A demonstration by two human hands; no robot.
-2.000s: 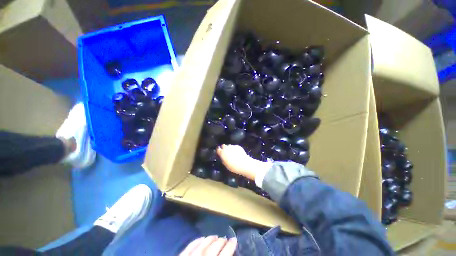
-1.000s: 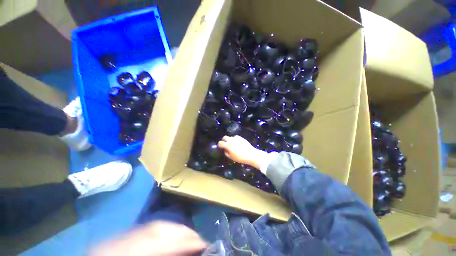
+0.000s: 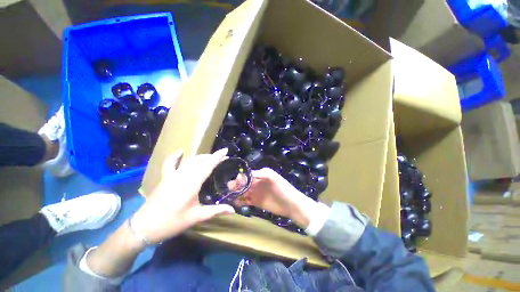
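Note:
Many black plastic housings [image 3: 285, 117] with thin loose wires fill the open main carton [image 3: 356, 154]. Both hands are over its near left corner. My left hand [image 3: 185, 191] holds one black ring-like housing [image 3: 231, 177] with its open side showing, thumb below and fingers above. My right hand [image 3: 268, 194] touches the same housing from the right, with its fingertips at the opening. Whether the right fingers hold a small part is hidden. A thin pale wire shows at the housing's lower edge.
A blue tote [image 3: 122, 25] at the left holds a shallow pile of black housings. A second open carton [image 3: 447, 188] stands at the right with more. A person's legs and white shoes [image 3: 85, 211] are at the left. Blue plastic stool [image 3: 479, 85] at upper right.
My left hand has come up from the lower edge to the carton and now holds a housing. My right hand has turned toward it. The view has shifted slightly.

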